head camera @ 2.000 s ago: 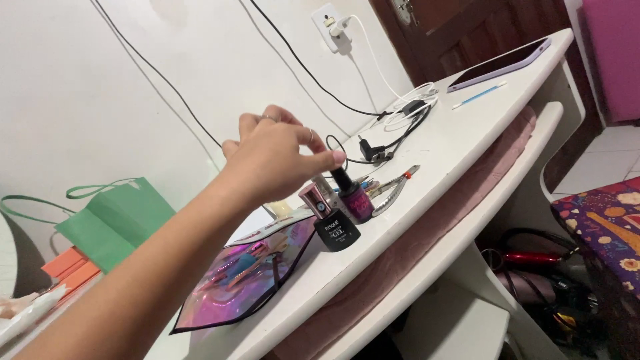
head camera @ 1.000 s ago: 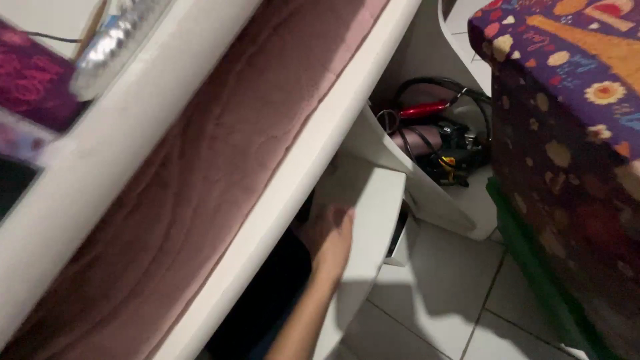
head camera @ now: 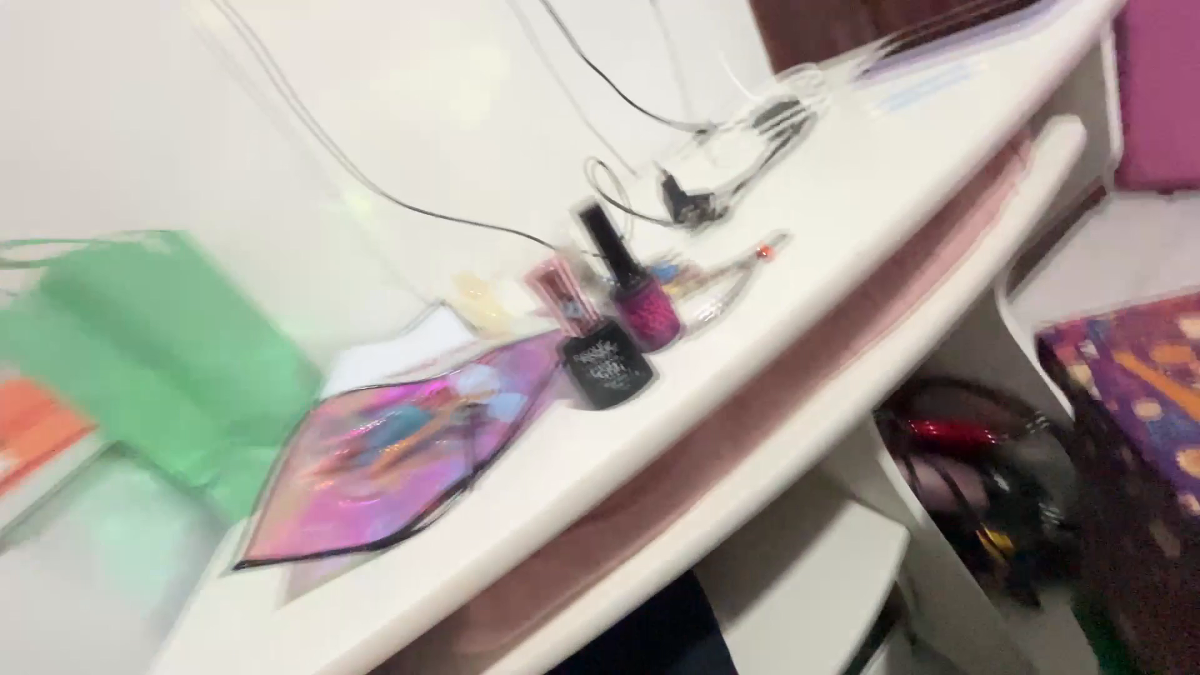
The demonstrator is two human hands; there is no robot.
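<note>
Neither of my hands is in the frame of this moment. Two nail polish bottles stand side by side on the white desk (head camera: 525, 506): a black one (head camera: 607, 367) with a shiny pink cap, and a magenta one (head camera: 649, 314) with a tall black cap. Behind them lie thin tools, one with a red dot (head camera: 765, 252), blurred by motion. A glossy pink and purple pouch (head camera: 375, 459) with black edging lies flat to their left, with small items showing on or in it.
Black and white cables with a black plug (head camera: 692, 202) lie toward the back. A green bag (head camera: 169, 347) stands left. Below the top is a pull-out shelf with pink cloth (head camera: 750, 412). Cords and a red-handled item (head camera: 952, 431) fill a lower compartment. A patterned cloth (head camera: 1139, 375) is at right.
The view has swung from below the desk back up to its top. The hand seen under the desk one second ago, and over the bottles two seconds ago, is out of view.
</note>
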